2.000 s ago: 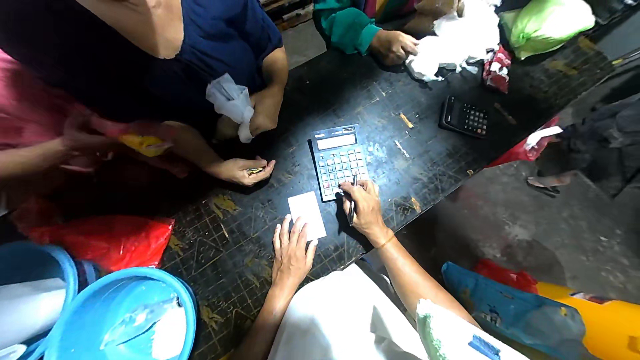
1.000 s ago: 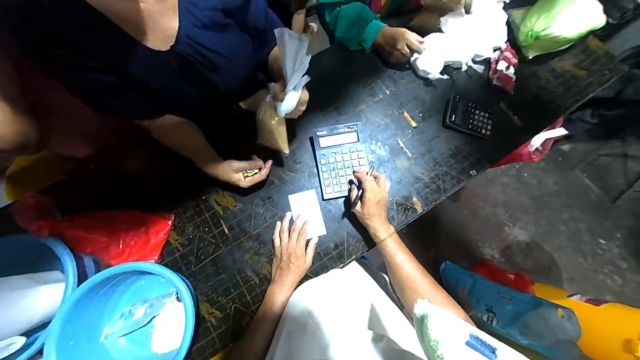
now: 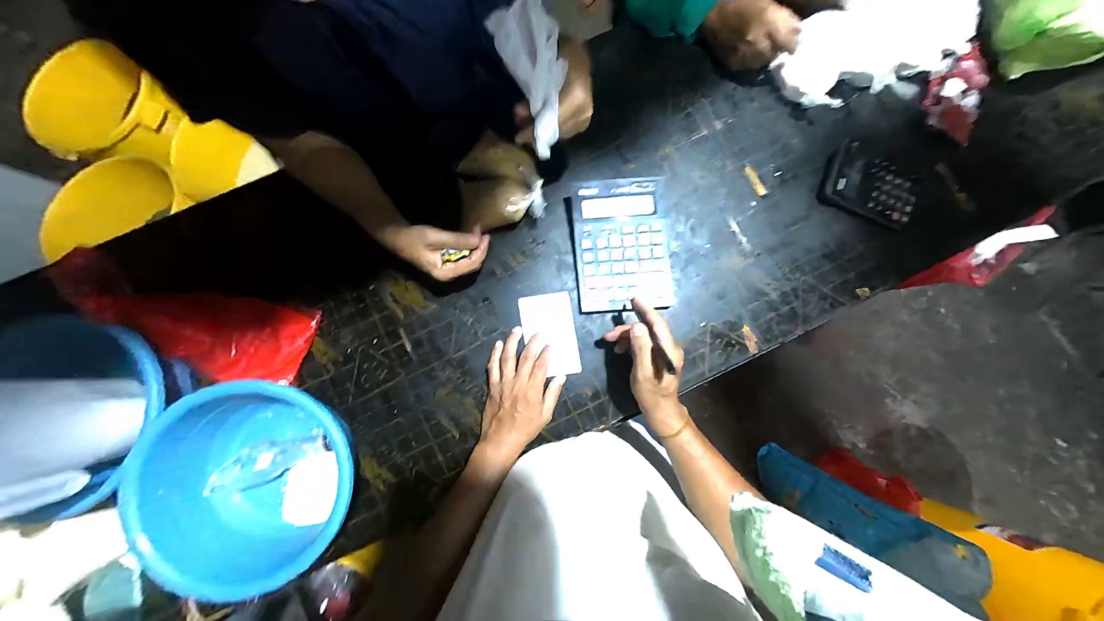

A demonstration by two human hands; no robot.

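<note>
A white slip of paper lies on the dark tabletop, and my left hand rests with spread fingers on its lower left part. Right of the paper is a large desk calculator. My right hand holds a dark pen and has its index fingertip at the calculator's lower keys. Across the table, a person's hand holds a small yellow item. That person's other hand is beside a whitish plastic bag; brown filled bags sit close below it.
Blue basins and a red plastic bag are at left, yellow containers beyond. A smaller black calculator lies at right. Another person's hand touches white plastic. Bags stand below the table's near edge.
My right hand has moved down to the calculator's lower edge. The brown bag, hanging from the person's hand a second ago, is now low by the tabletop. Yellow containers have come into view at left.
</note>
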